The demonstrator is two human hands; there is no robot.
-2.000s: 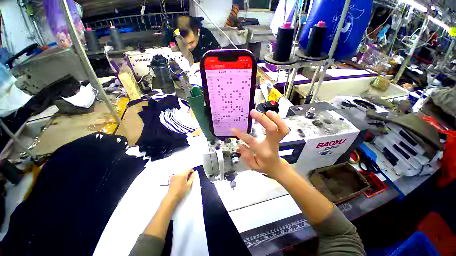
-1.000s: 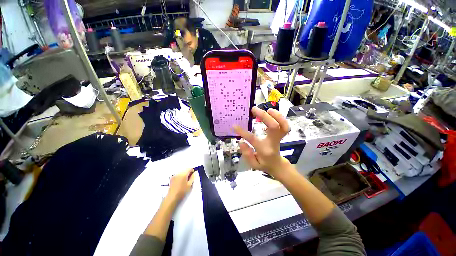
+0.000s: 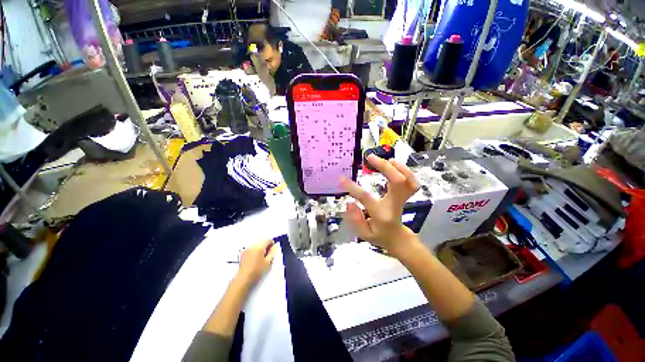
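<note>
A smartphone (image 3: 327,141) stands upright above the sewing machine, its screen pink with a red top bar. My right hand (image 3: 382,205) is bare and raised at its lower right corner, fingers spread and holding nothing; one fingertip is at the screen's lower edge, contact unclear. My left hand (image 3: 256,261) rests on a white cut piece (image 3: 270,318), thumb and fingers closed at its edge. A black strip (image 3: 308,304) lies just right of the white piece. The needle area (image 3: 322,230) is behind my hands, partly hidden.
A black fabric pile (image 3: 92,276) fills the left. A black-and-white bundle (image 3: 237,177) lies behind it. The machine head (image 3: 463,205) is right, with a brown open box (image 3: 481,260) and scissors (image 3: 522,233) beyond. A person (image 3: 272,56) sits opposite. Thread cones (image 3: 403,63) stand behind.
My right hand has moved slightly right, away from the phone's middle. The phone shows a little further right in view. My left hand and the cloth have not visibly moved.
</note>
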